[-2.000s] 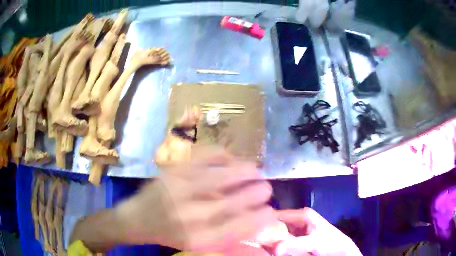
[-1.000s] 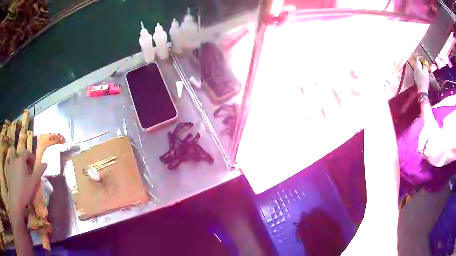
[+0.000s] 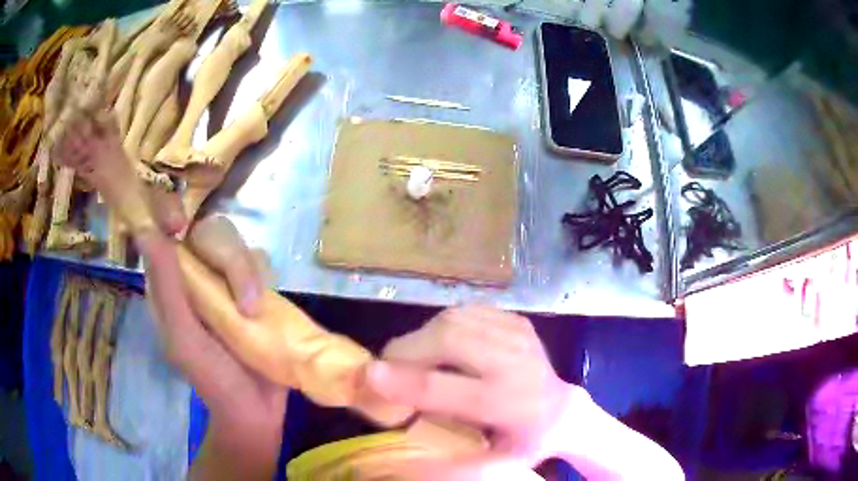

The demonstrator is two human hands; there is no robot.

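Observation:
A tan-orange figure leg lies slantwise over the bench's front edge. My left hand is blurred, with its fingers around the upper left end. My right hand grips the lower right end, thumb on top, and hides its tip. No black strap shows on the visible part. A blurred pale shape overlaps the pile at the left; I cannot tell what it is. The cardboard pad holds a small white cup and several thin sticks.
Tan legs are piled at the left, beside orange parts. A phone, a red packet and tangled black straps lie at the right. A metal cabinet stands beyond them. A blue crate with legs is below the edge.
The view has swung back left from the bright cabinet and the other person. My left hand was at the leg pile; now both hands hold a leg in front of me.

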